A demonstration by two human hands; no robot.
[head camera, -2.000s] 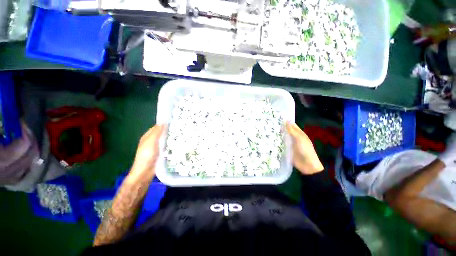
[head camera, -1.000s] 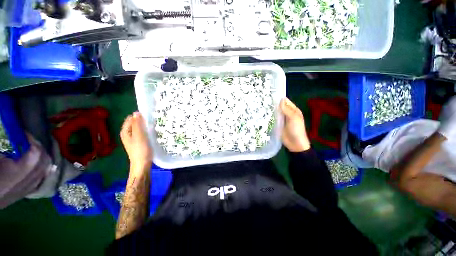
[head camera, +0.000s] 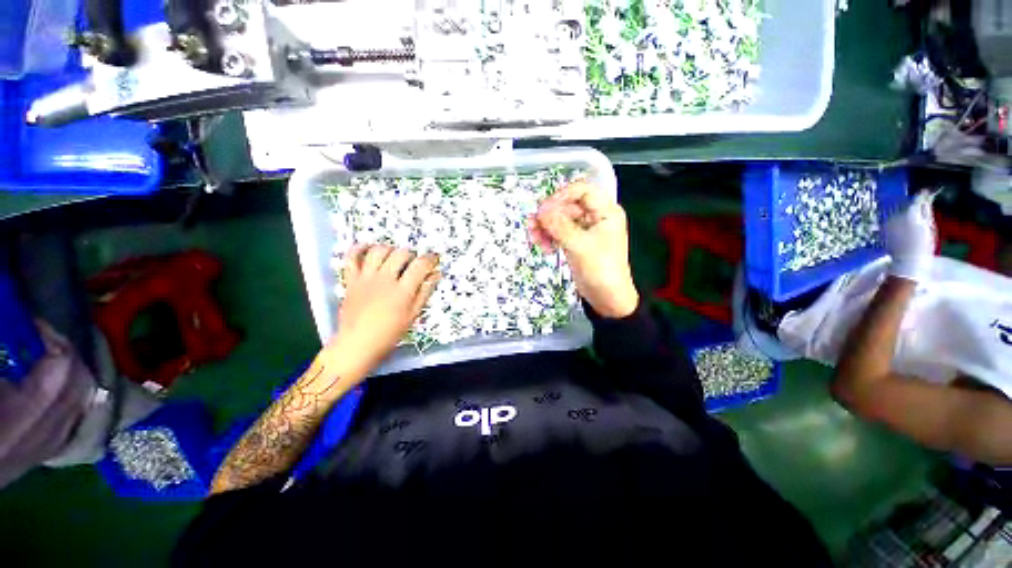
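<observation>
A translucent white tub (head camera: 306,250) full of small white-and-green parts (head camera: 477,250) sits at my lap, its far rim at the machine's front edge. My left hand (head camera: 385,291) lies palm down on the parts in the tub's left half, fingers slightly spread. My right hand (head camera: 582,233) is over the tub's right side with curled fingers; its fingertips are close together near the parts. Whether it pinches a part cannot be told. The silver machine (head camera: 444,78) with its spring and slide stands just beyond the tub.
A larger translucent tub (head camera: 818,78) of parts is on the green bench, right of the machine. A blue tray (head camera: 89,155) is at the left. Blue bins (head camera: 759,239) of parts and red stools (head camera: 167,311) flank me. A gloved person's arm (head camera: 877,338) is at the right.
Both hands have let go of the tub's sides and moved in over the parts. The tub has come to the machine's edge. The neighbour's gloved hand now shows at the blue bin.
</observation>
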